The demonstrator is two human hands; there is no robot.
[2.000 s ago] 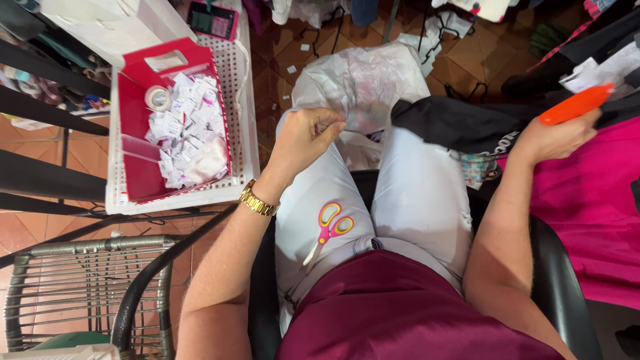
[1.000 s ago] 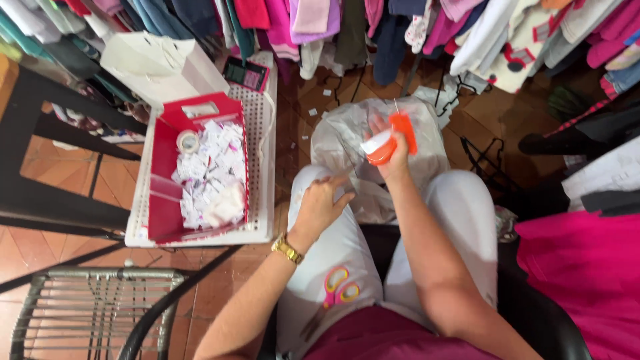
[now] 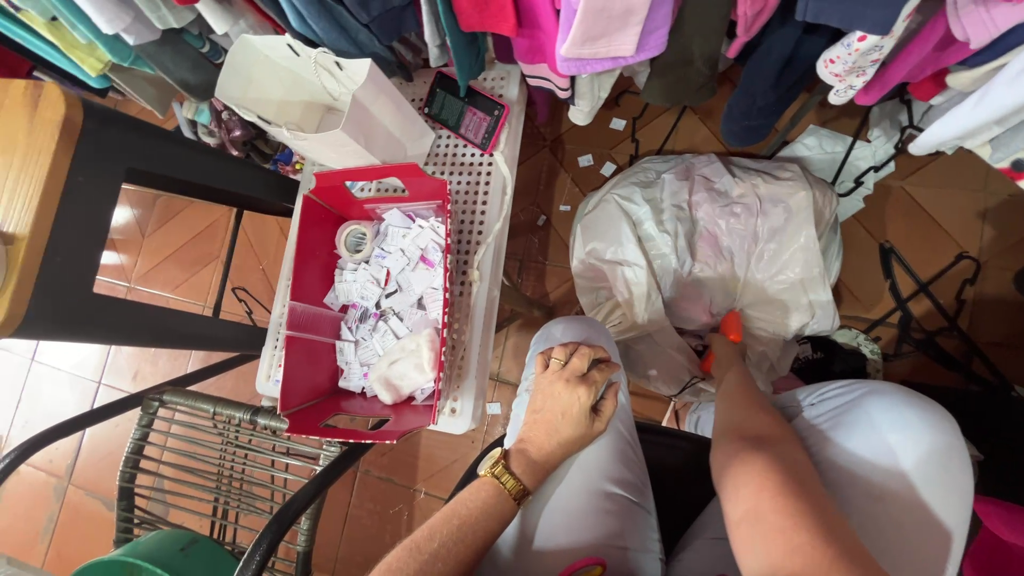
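Observation:
My left hand (image 3: 570, 392), with a ring and a gold watch at the wrist, rests on my left knee, fingers bent and nothing seen in it. Between my knees my right hand (image 3: 724, 352) reaches down to a large whitish plastic bag (image 3: 704, 240) on the floor. It grips an orange tool (image 3: 730, 326), most of which the hand and bag hide; its kind cannot be told. The pink and yellow handle of the scissors (image 3: 584, 568) just shows on my lap at the bottom edge.
At left, a red box (image 3: 312, 280) of small paper tags, a tape roll (image 3: 355, 240) and a white paper bag (image 3: 344, 104) stand on a perforated white surface (image 3: 480, 200) beside a phone (image 3: 466, 110). Clothes hang along the top. Black hangers (image 3: 928, 312) lie on the floor at right.
My right hand has gone from above the bag, with the orange tool in view, down to its near edge. My left hand has settled on my knee.

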